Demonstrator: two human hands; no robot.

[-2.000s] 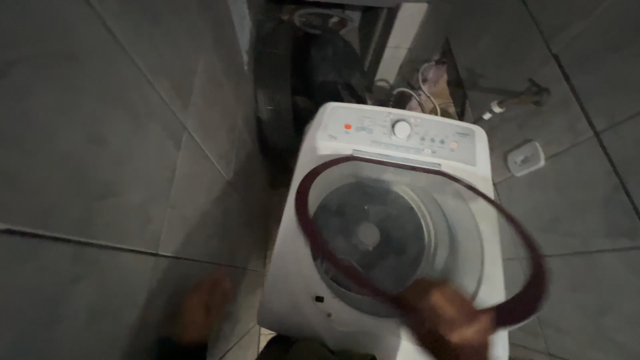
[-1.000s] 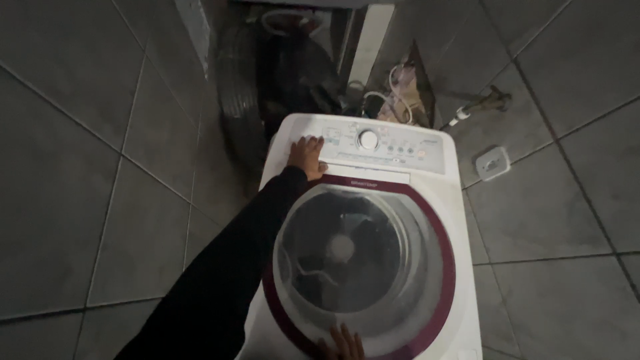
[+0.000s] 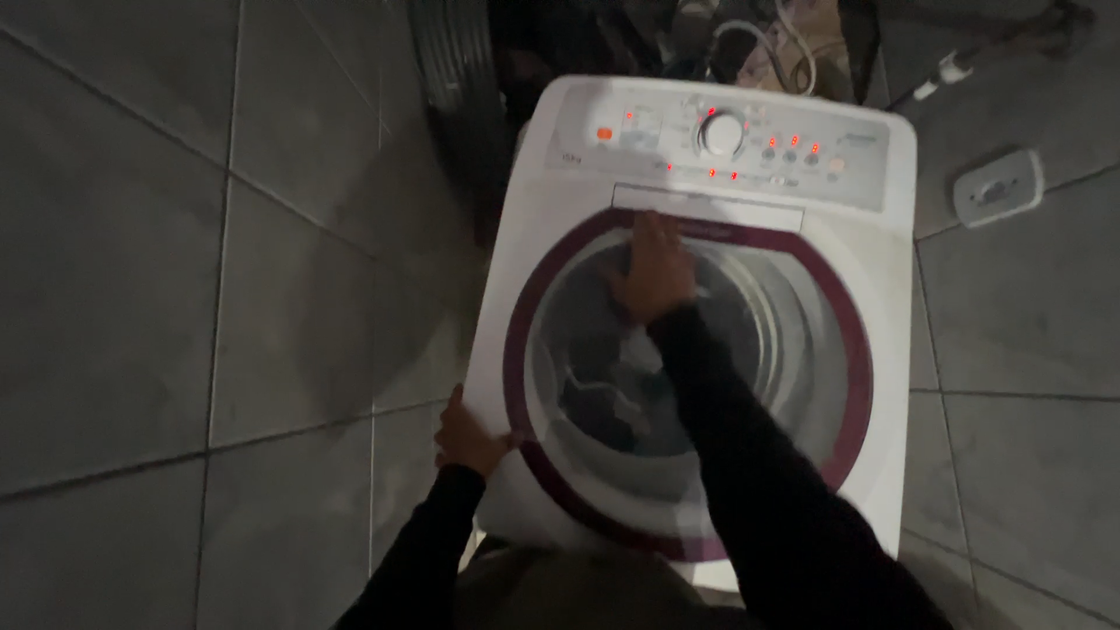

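A white top-loading washing machine (image 3: 884, 350) fills the middle of the head view. Its clear lid with a maroon rim (image 3: 853, 367) is down, and cloth and a pale cord-like thing show through it. Red lights glow on the control panel (image 3: 647, 131) around the round dial (image 3: 723, 134). My right hand (image 3: 656, 267) lies over the upper part of the lid, fingers near the rim, slightly blurred and holding nothing. My left hand (image 3: 471, 437) rests on the machine's left edge, with its thumb toward the rim and its fingers apart.
Grey tiled walls (image 3: 114, 262) stand close on both sides. Behind the machine are a tyre (image 3: 455, 87), a pale hose (image 3: 805, 61) and dark clutter. On the right wall are an outlet plate (image 3: 998, 188) and a tap with a white fitting (image 3: 945, 74).
The lid, raised two seconds ago, is down. My left hand has gone from the control panel to the machine's left edge; my right hand has moved up the lid. The panel lights have come on.
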